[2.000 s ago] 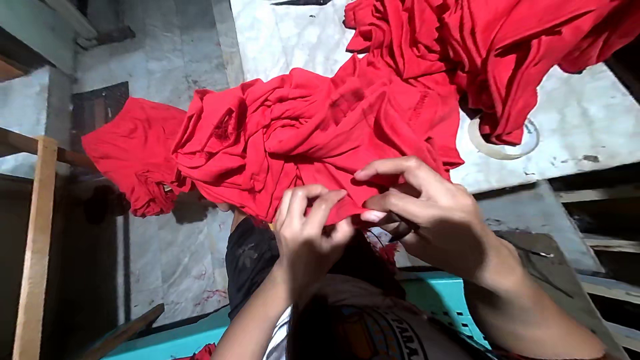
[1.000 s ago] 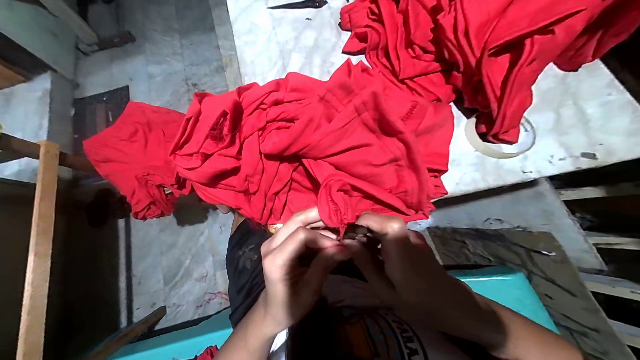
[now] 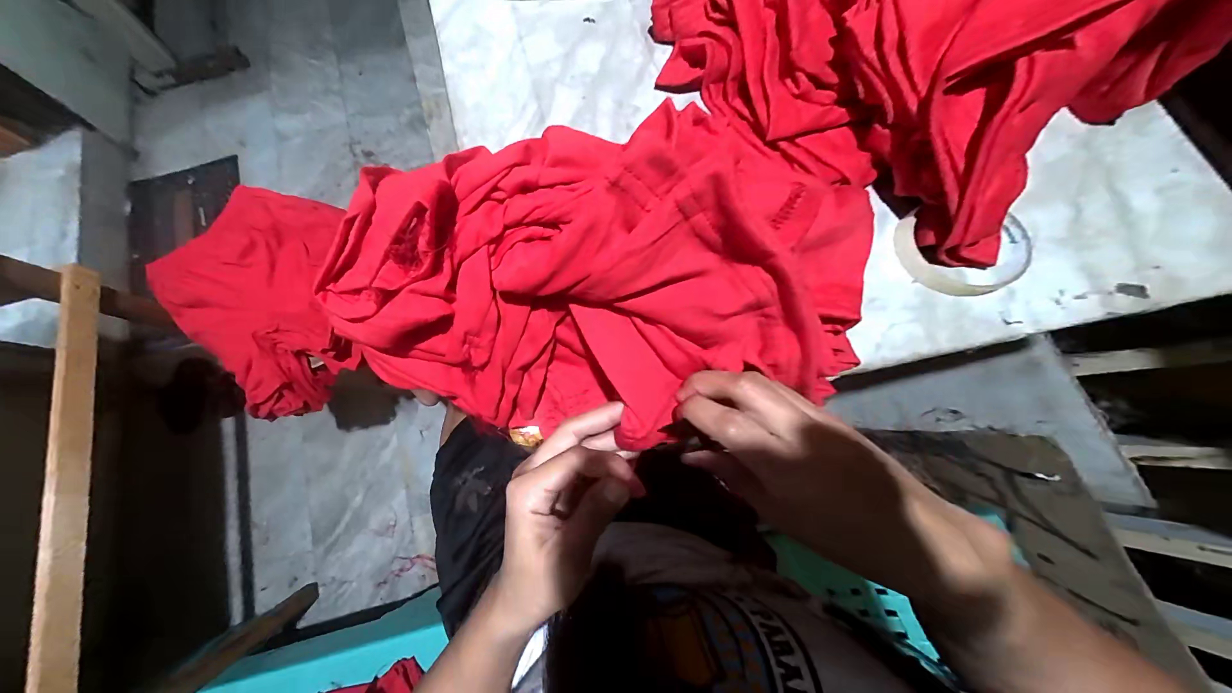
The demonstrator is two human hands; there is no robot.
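Observation:
Red knit fabric (image 3: 577, 231) lies bunched across my lap and reaches onto the white table at the upper right. My left hand (image 3: 568, 491) pinches the near edge of the cloth between thumb and fingers. Close beside it on the right, my right hand (image 3: 760, 433) grips the same edge, its fingertips partly in shadow. Between the two hands a small folded flap of the cloth bulges up. Whether the right hand also holds a small tool cannot be seen. A frayed patch of red threads (image 3: 414, 241) shows on the left part of the fabric.
A roll of clear tape (image 3: 924, 269) lies on the white tabletop (image 3: 1107, 241), partly under a larger heap of red cloth (image 3: 962, 87). More red cloth (image 3: 250, 279) hangs at the left near a wooden post (image 3: 67, 481). A turquoise plastic seat (image 3: 337, 645) is beneath me.
Both hands stay at the near edge of the cloth. They came close together one second ago and are now slightly apart, with the folded edge between them.

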